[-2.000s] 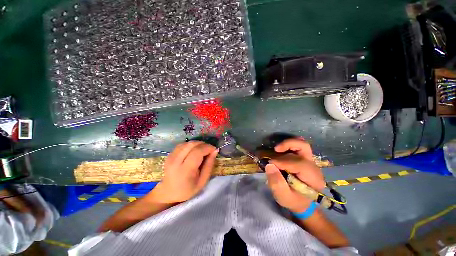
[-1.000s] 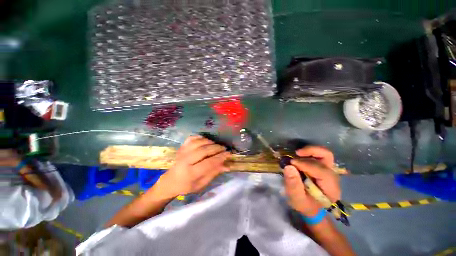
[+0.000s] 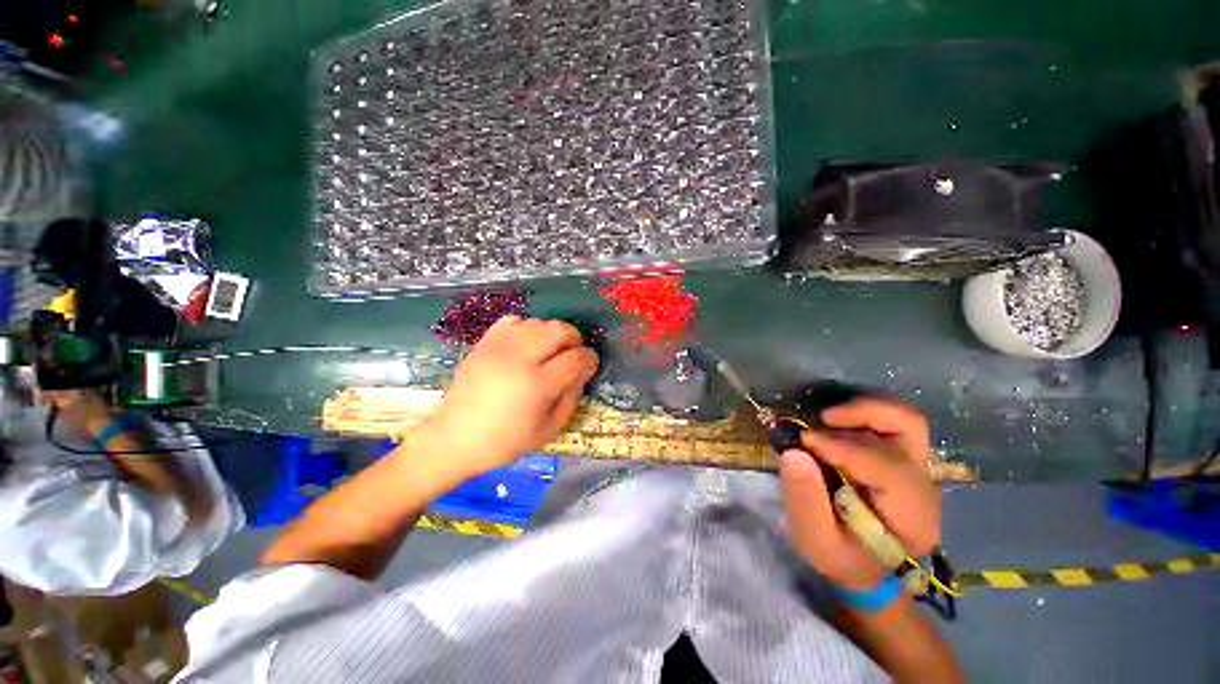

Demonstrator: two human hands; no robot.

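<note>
My right hand (image 3: 863, 488) holds the soldering iron (image 3: 856, 515), its thin tip pointing up and left over the bench. A small round unit (image 3: 680, 381) lies on the bench left of the iron tip, apart from my left hand. My left hand (image 3: 515, 388) is over the bench beside the dark red parts (image 3: 479, 315), fingers curled down; what its fingertips hold, if anything, is hidden. The bright red parts (image 3: 652, 310) lie in a heap right of it. The solder wire (image 3: 268, 352) runs from the left toward my left hand.
The blister tray (image 3: 542, 147) of shiny round units lies behind the heaps. The black case (image 3: 923, 221) and white cup (image 3: 983, 305) of silvery bits stand at right. The wooden strip (image 3: 381, 413) runs along the front edge. Another person's sleeve (image 3: 94, 515) is at far left.
My left hand has moved up and away from the round unit toward the dark red heap. The iron remains in my right hand. The whole view has shifted.
</note>
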